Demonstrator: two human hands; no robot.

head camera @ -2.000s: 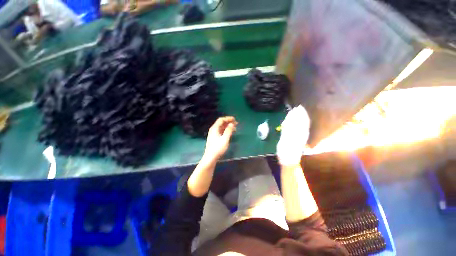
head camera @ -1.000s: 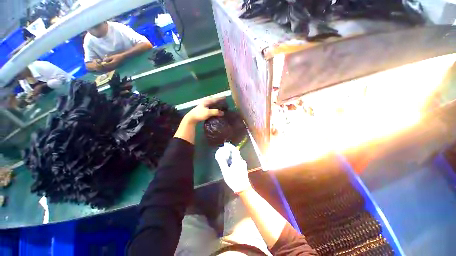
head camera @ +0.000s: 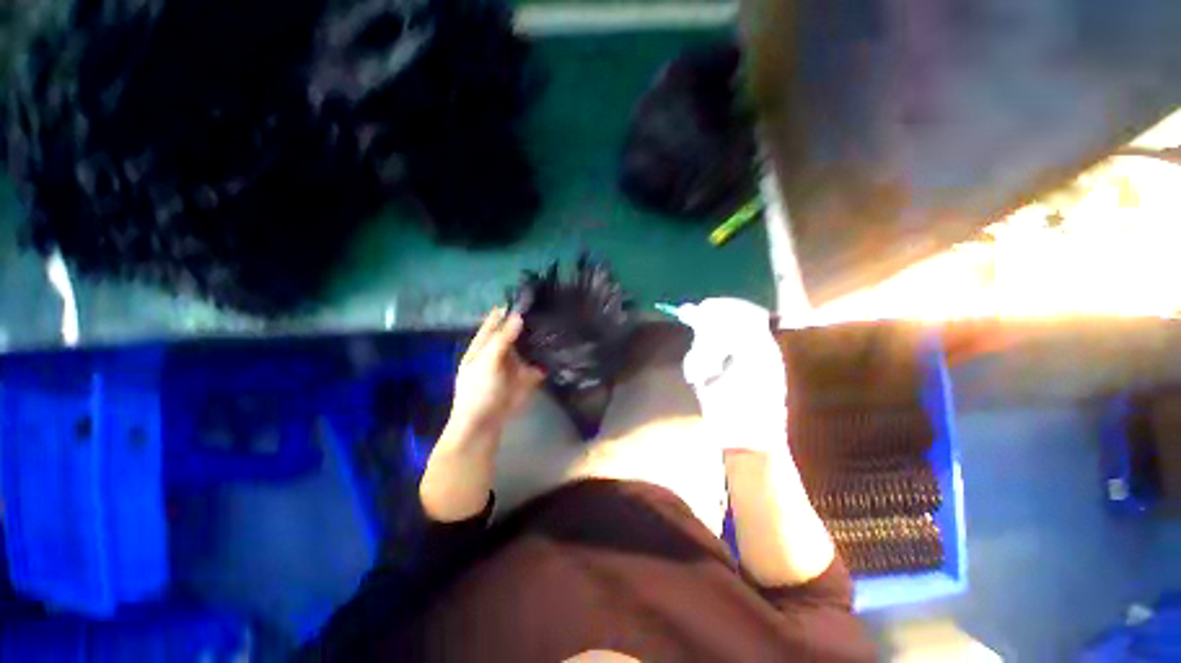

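Observation:
My left hand (head camera: 490,376), bare, holds a black spiky piece (head camera: 573,324) over my lap, just off the bench's front edge, with its pointed locks facing up. My right hand (head camera: 741,376), in a washed-out white glove, is to the right of the piece and apart from it. It is closed on a small object with a thin teal tip (head camera: 672,311) pointing left towards the piece; the rest is hidden in the glove. A round black clump (head camera: 686,136) lies on the green bench (head camera: 589,130), with a green-yellow stick (head camera: 736,223) beside it.
A large dark pile of black pieces (head camera: 168,156) covers the bench's left side. The lit box (head camera: 933,143) stands at the right, its opening glaring. Below it is a blue tray (head camera: 956,479) of ridged brown-black rows. Blue crates (head camera: 78,479) stand lower left.
My left hand has moved from the clump on the bench to above my lap and now holds one spiky piece. My right hand has come down beside it, teal tip showing. The view has tilted down.

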